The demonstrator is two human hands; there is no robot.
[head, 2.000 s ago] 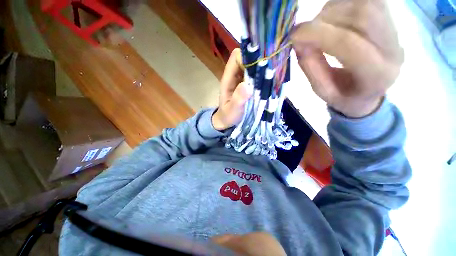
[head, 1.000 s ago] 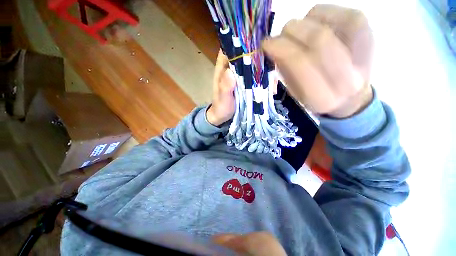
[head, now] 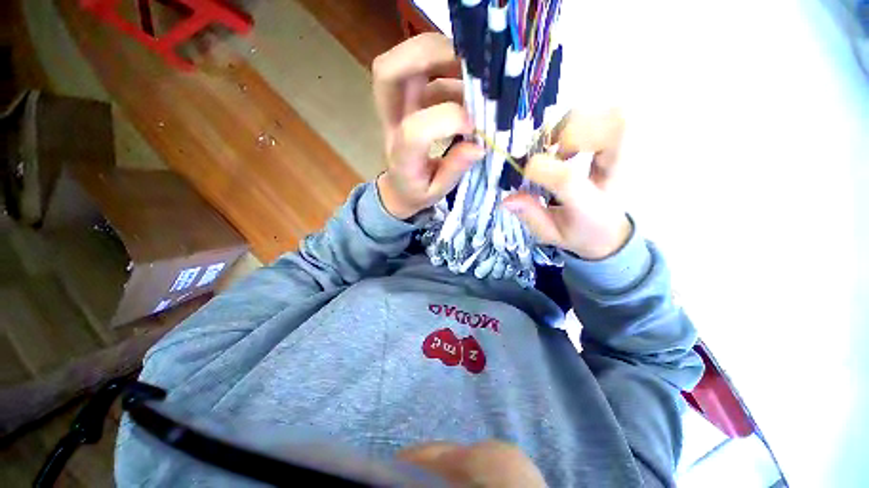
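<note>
A thick wire harness bundle [head: 489, 181] stands in front of my chest. Its coloured wires and black sleeves are up, cut off by the top edge, and its grey-white looped ends hang down. A thin yellow tie [head: 502, 153] crosses the front of the bundle just below the upper black sleeves. My left hand [head: 426, 124] is at the bundle's left side, thumb and finger pinching the tie. My right hand [head: 575, 186] is at its right side, slightly blurred, pinching the tie's other part. The back of the bundle is hidden.
A bright white table [head: 762, 191] fills the right side. A red stool [head: 176, 29] stands on the striped floor at upper left. An open cardboard carton [head: 176, 253] with white labels is at left. A red object [head: 717, 396] shows under the table edge. A black strap [head: 219, 453] crosses the lower left.
My right hand has come down and closer to the bundle's right side. My left hand has moved from behind the bundle's left side to its front, onto the tie. The tie now sits lower.
</note>
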